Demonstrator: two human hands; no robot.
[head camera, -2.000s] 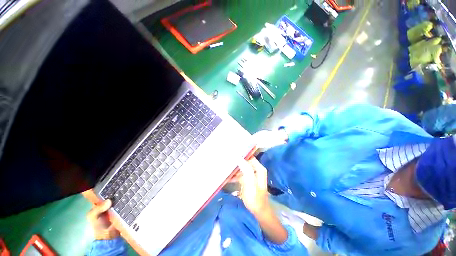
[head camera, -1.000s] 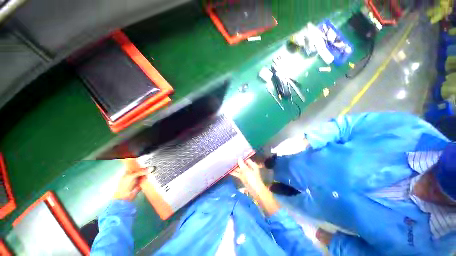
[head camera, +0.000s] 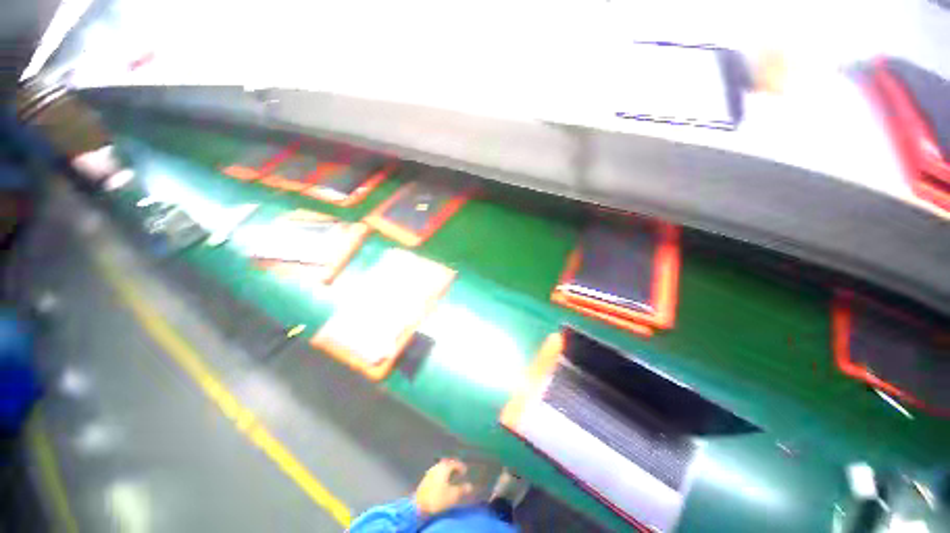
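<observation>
An open laptop (head camera: 625, 442) with a black screen, dark keyboard and silvery palm rest sits on an orange-red pad (head camera: 529, 387) on the green bench, right of centre. My left hand (head camera: 445, 487) is at the bottom edge, left of the laptop and apart from it. Its fingers look curled, but blur hides whether it holds anything. A small pale and dark shape (head camera: 507, 491) beside it is too blurred to name. My right hand is out of the picture.
A closed dark laptop (head camera: 617, 269) lies on orange-red pads behind the open one. Several padded laptops line the bench leftward. A pale slab (head camera: 388, 310) lies beside a small black item (head camera: 416, 355). A white shelf (head camera: 438, 141) overhangs the back. Yellow-lined floor (head camera: 198, 416) is at left.
The view has swung left along the bench. The open laptop was held in both hands; now it rests on the bench, let go. The nearby person in blue is no longer beside me at right.
</observation>
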